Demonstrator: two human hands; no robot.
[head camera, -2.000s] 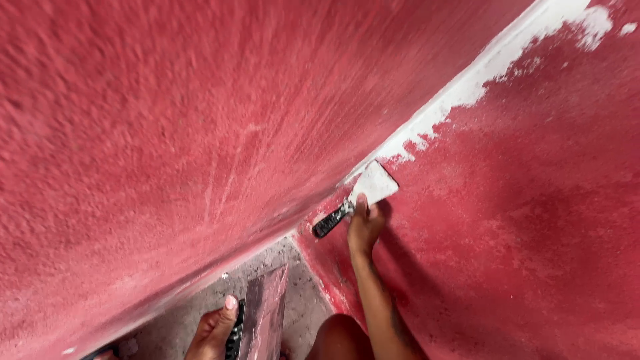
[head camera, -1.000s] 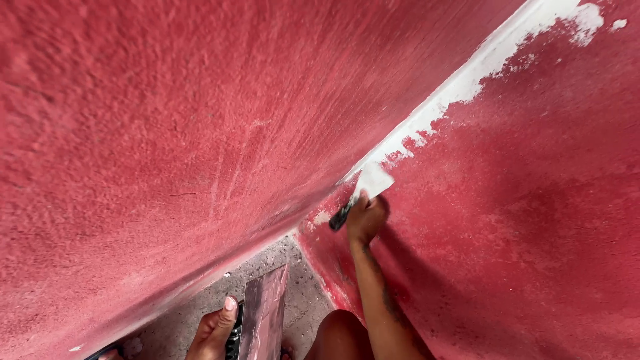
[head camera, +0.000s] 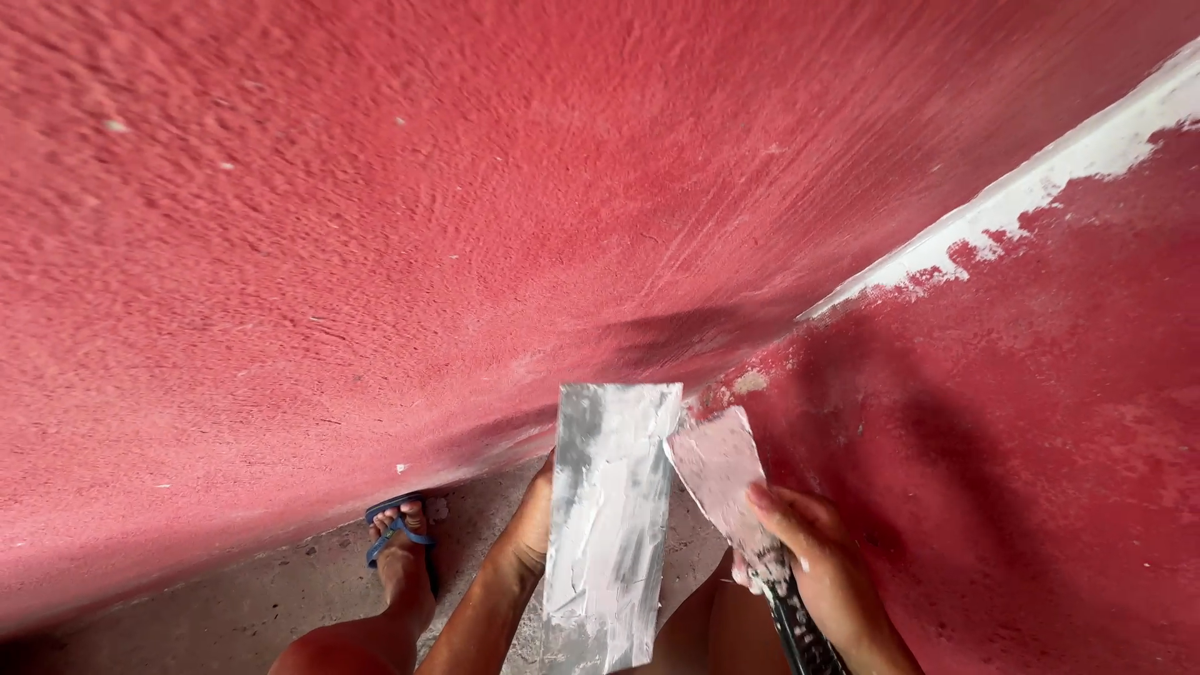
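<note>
My left hand (head camera: 536, 511) is mostly hidden behind a rectangular steel trowel (head camera: 614, 525), whose flat face is smeared with white filler paste. In my right hand (head camera: 811, 553) is a putty knife (head camera: 727, 473) with a black handle, its blade coated in paste and its edge at the trowel's right side. Filler specks mark the right fingers. A ragged band of white filler (head camera: 1012, 211) runs down the corner between two red walls, ending above and to the right of the tools.
A rough red wall (head camera: 375, 234) fills the left, and a smoother red wall (head camera: 1059, 422) stands close on the right. Below lies a grey concrete floor (head camera: 234, 600), with a foot in a blue flip-flop (head camera: 398, 534) near the left wall's base.
My right hand has brought the putty knife down from the corner to the trowel. The trowel has been raised and its paste-covered face now shows. The foot has come into view.
</note>
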